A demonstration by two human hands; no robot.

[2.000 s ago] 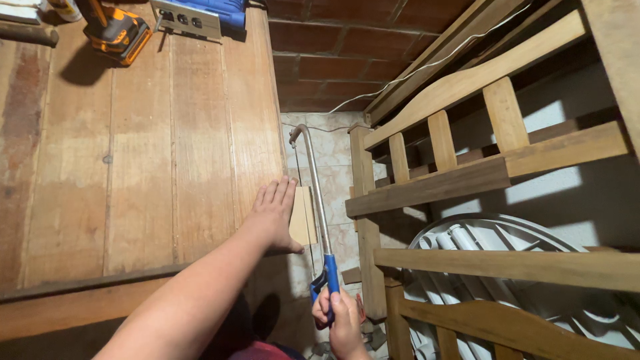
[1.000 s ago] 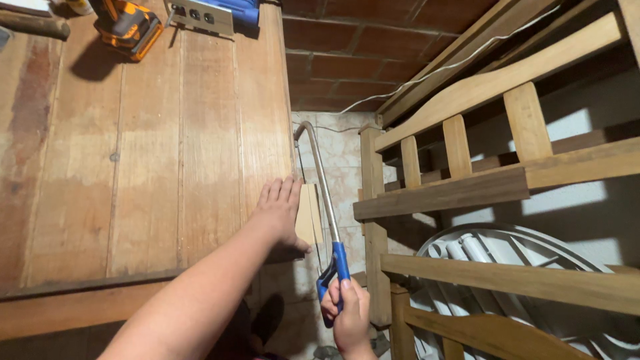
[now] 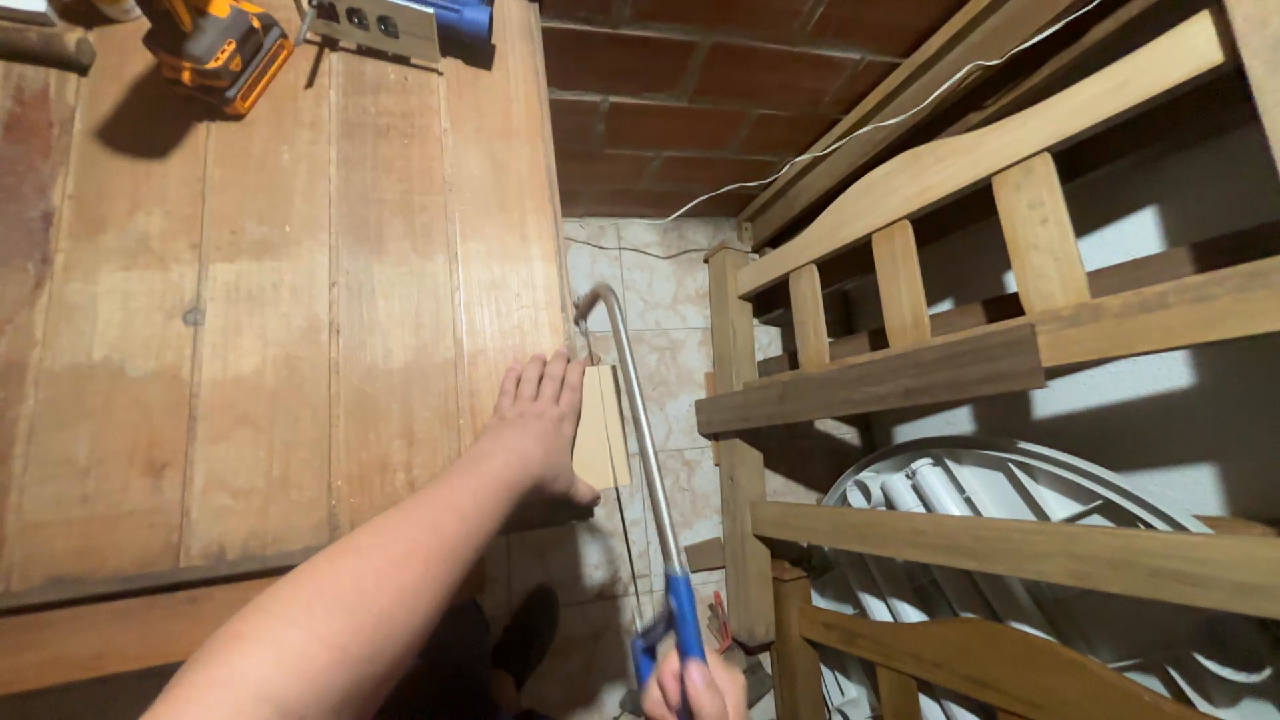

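Note:
My left hand (image 3: 540, 425) presses down on a pale wooden board (image 3: 600, 430) that juts past the right edge of the wooden table (image 3: 270, 350). Beside it, my right hand (image 3: 697, 690) grips the blue handle of a hacksaw (image 3: 645, 430) with a bent metal tube frame. The thin blade runs along the board, where a dark line shows on its face; how deep the blade sits cannot be told. The curved far end of the frame is near the table's edge.
A cordless tool's battery base (image 3: 225, 60) and a metal plate with holes (image 3: 375, 25) stand at the table's far side. Slatted wooden furniture frames (image 3: 960, 370) fill the right, with a round white plastic piece (image 3: 1000, 480) behind them. A brick wall (image 3: 680, 90) bounds the tiled floor.
My right hand has drawn the hacksaw back toward me, so its curved far end is nearer the board. My left hand stays on the board.

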